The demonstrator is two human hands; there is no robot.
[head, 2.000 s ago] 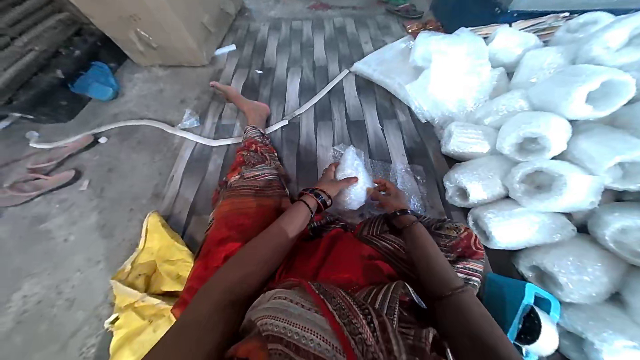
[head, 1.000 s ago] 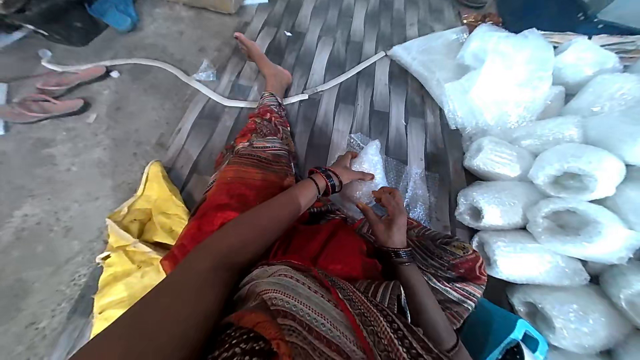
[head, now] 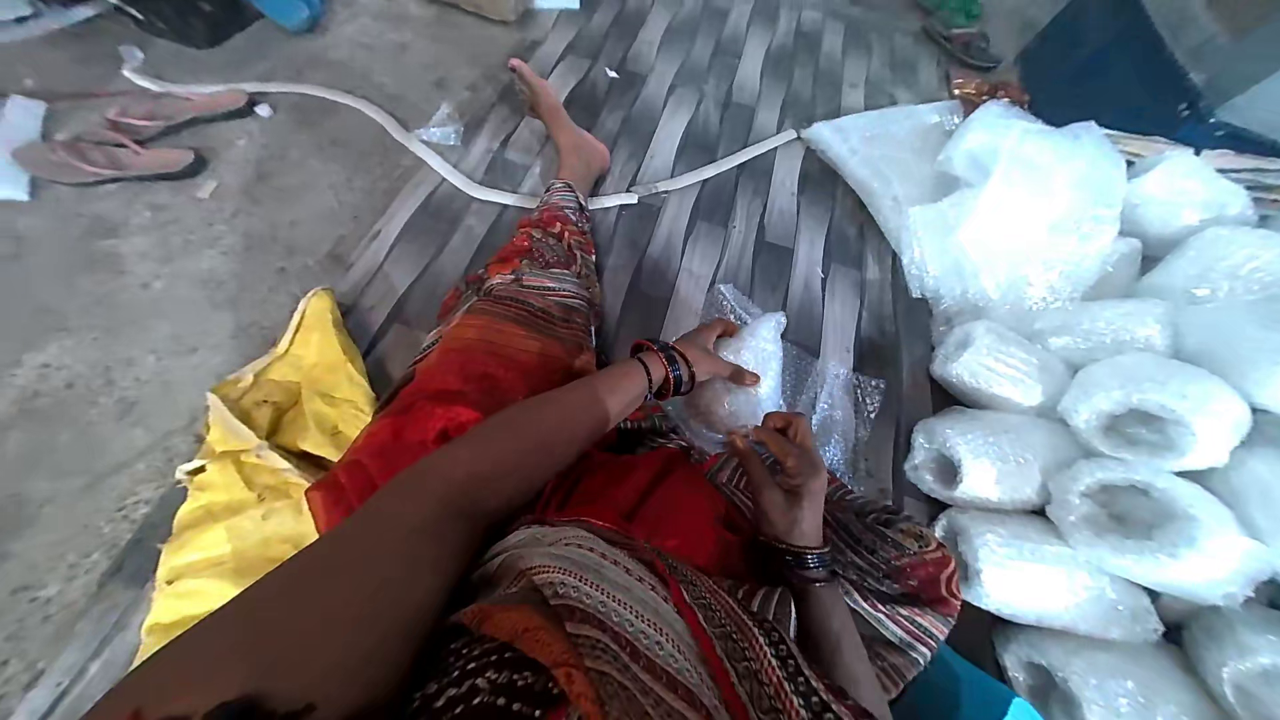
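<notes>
A bundle wrapped in bubble wrap point(head: 757, 365) lies at my lap, and my left hand point(head: 715, 357) grips its upper left side. My right hand point(head: 785, 462) is at the lower right end of the bundle, fingers curled, thumb and forefinger close together; whether they pinch the film's edge cannot be told. A loose sheet of bubble wrap point(head: 840, 415) spreads under and to the right of the bundle on the striped mat point(head: 690, 215). What is inside the bundle is hidden.
Many bubble-wrapped rolls point(head: 1140, 420) are piled at the right, with bubble wrap sheets point(head: 1040, 220) above. A yellow sack point(head: 250, 500) lies at the left. A white strip point(head: 430, 155) crosses the mat. Pink flip-flops point(head: 110, 155) lie far left; a blue container point(head: 965, 690) is lower right.
Two seconds ago my right hand was higher beside the bundle; now it is lower, with its fingers curled. My left hand has stayed on the bundle. The view has shifted.
</notes>
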